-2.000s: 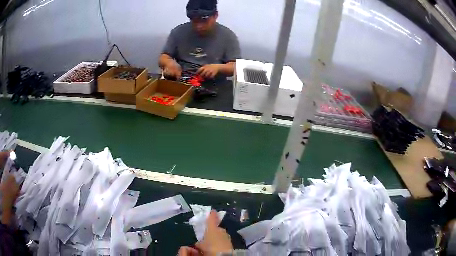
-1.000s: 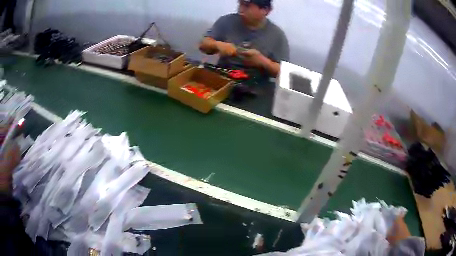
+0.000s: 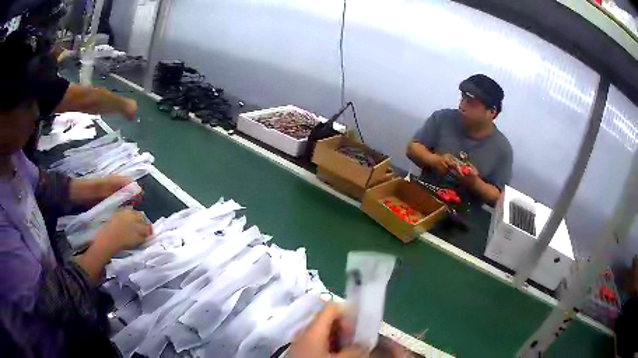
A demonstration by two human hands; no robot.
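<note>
My left hand, cut off by the bottom edge and slightly blurred, grips the lower end of a white sleeved part. The part stands nearly upright above the belt's near rail, with a dark mark near its top. A large overlapping heap of white sleeved parts lies left of the hand. I do not see my right hand; a blurred brownish patch at the bottom edge is too unclear to name.
A green belt runs diagonally. Across it are a white tray, cartons, a white box and a seated person. A neighbouring person's hands hold a white part at left. A post stands at right.
The view has swung left, bringing the neighbouring workers in and taking the right heap out. A hand at the right heap is no longer seen; a white part is now held up near the centre.
</note>
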